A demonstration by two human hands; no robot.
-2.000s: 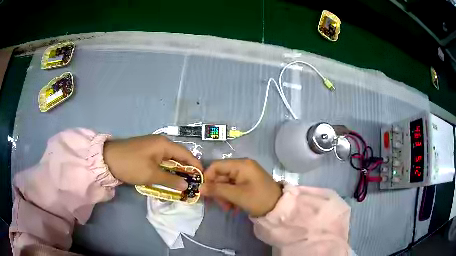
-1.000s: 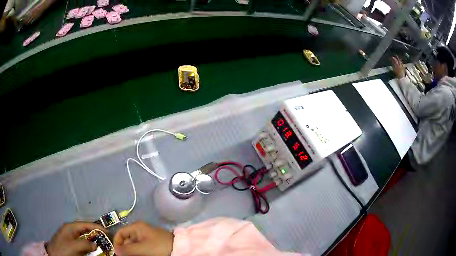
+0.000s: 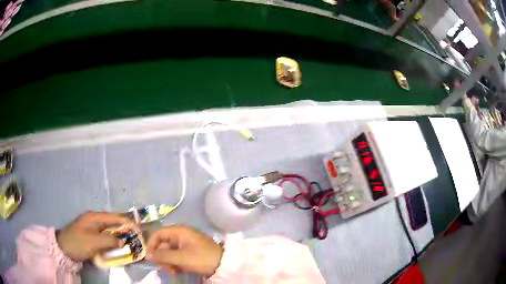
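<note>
My left hand (image 3: 91, 236) holds an open device housing (image 3: 119, 254), a cream-yellow shell with a dark circuit board at its right end. My right hand (image 3: 186, 249) is at the board end of the housing with its fingers pinched together; what is between them is too blurred to tell. The USB tester (image 3: 148, 212) lies just beyond the hands with its screen lit. A crumpled white cloth (image 3: 135, 275) lies below the housing, cut off by the lower edge.
A solvent bottle (image 3: 233, 205) stands right of my hands. Red and black leads (image 3: 310, 197) run to the power supply (image 3: 369, 166). A phone (image 3: 415, 208) lies beyond it. Housings (image 3: 288, 72) sit on the green conveyor (image 3: 166, 83); two more lie at far left. A person's sleeve shows far right.
The view has swung back down and left, so bench items sit further right and my hands show more fully. My left hand still holds the housing, with my right hand beside it.
</note>
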